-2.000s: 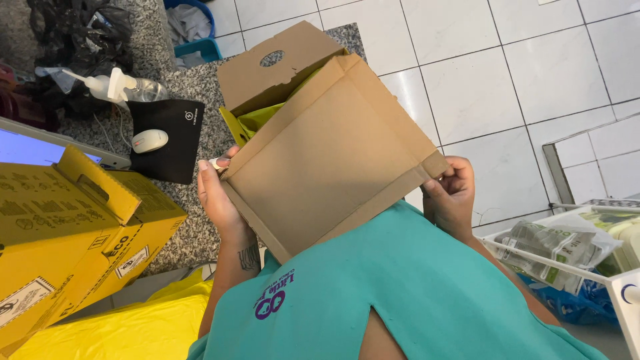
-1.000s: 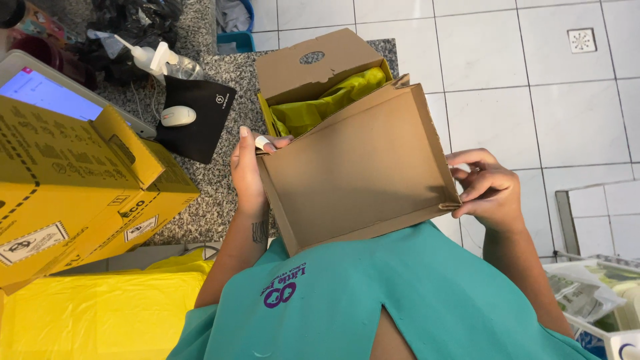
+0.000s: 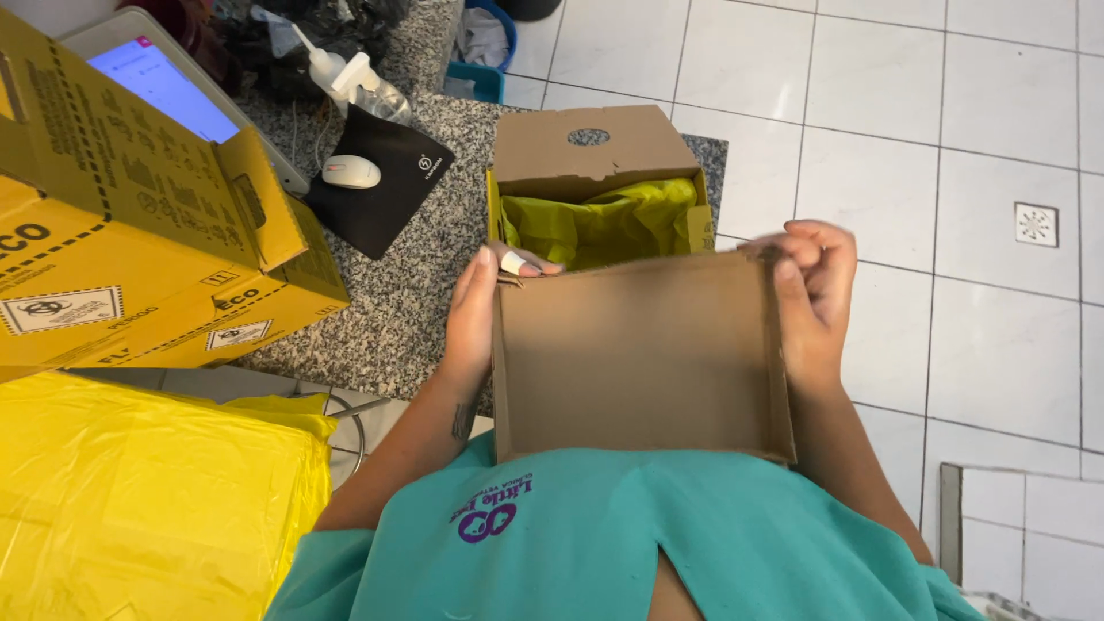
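Observation:
A shallow brown cardboard tray (image 3: pixel 638 362) with raised edges rests against the teal top at my chest. My left hand (image 3: pixel 487 297), with a white wrap on one finger, grips its far left corner. At the far right corner is my right hand (image 3: pixel 806 297), thumb on the edge and fingers bent over it, slightly blurred. Just beyond the tray stands an open yellow cardboard box (image 3: pixel 700 203), its brown flap (image 3: pixel 595 142) with an oval hole raised at the back. A yellow plastic liner (image 3: pixel 595 224) lies inside this box; the tray hides its near side.
Left on the speckled granite counter (image 3: pixel 414 293) are large yellow biohazard cartons (image 3: pixel 172 250), a lit screen (image 3: pixel 164 86), a white mouse (image 3: pixel 351 172) on a black mouse pad (image 3: pixel 379 203) and a squeeze bottle (image 3: pixel 354 82). Yellow plastic-wrapped material (image 3: pixel 155 500) lies below. Tiled floor (image 3: pixel 862 172) extends right.
The cardboard tray has turned from a slant to nearly square with my body, both hands still at its corners. More of the box's yellow liner shows.

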